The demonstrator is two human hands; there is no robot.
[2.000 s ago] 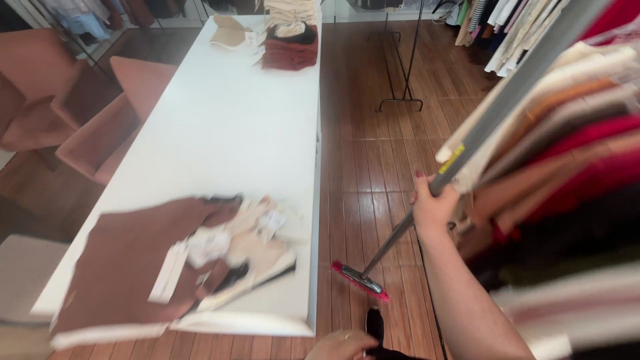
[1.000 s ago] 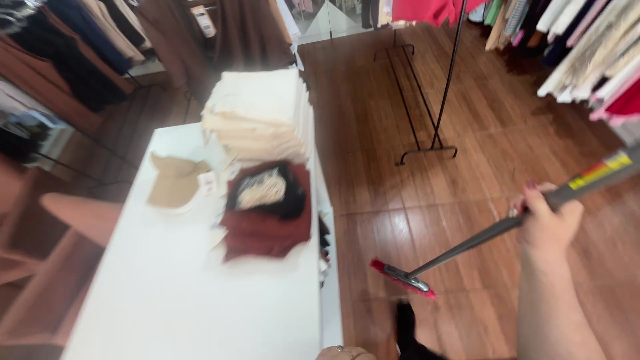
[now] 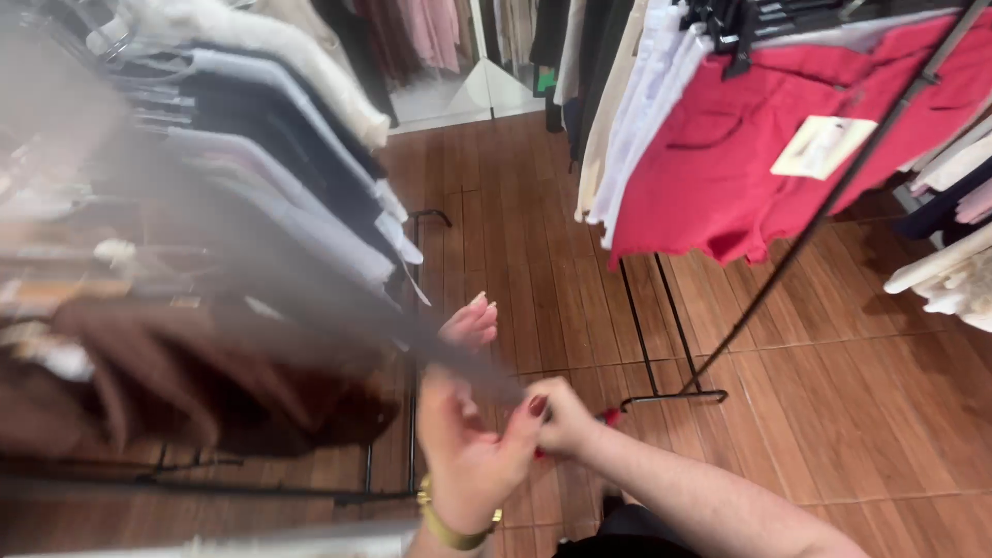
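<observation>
A grey broom handle [image 3: 372, 310] runs, blurred, from the upper left down to my hands. My right hand [image 3: 563, 418] is closed around it at its lower visible part. Beside it, my left hand [image 3: 473, 434], with a gold-coloured watch or bracelet on the wrist, has its fingers spread and its palm by the handle; whether it bears on the handle is unclear. Bits of the broom's red head [image 3: 610, 417] show behind my right hand, close to the floor; the rest is hidden.
Red shorts [image 3: 721, 147] with a paper tag hang from a black metal rack [image 3: 674, 397] at the right. Grey and dark garments [image 3: 287, 163] hang on the left, above brown clothing [image 3: 194, 372]. Wooden floor [image 3: 527, 287] runs between the racks. A white surface edge [image 3: 310, 542] lies at the bottom left.
The view has swung from the white table to the clothes racks. My left hand has risen beside the handle, which now slants to the upper left instead of the upper right. My right hand still grips it.
</observation>
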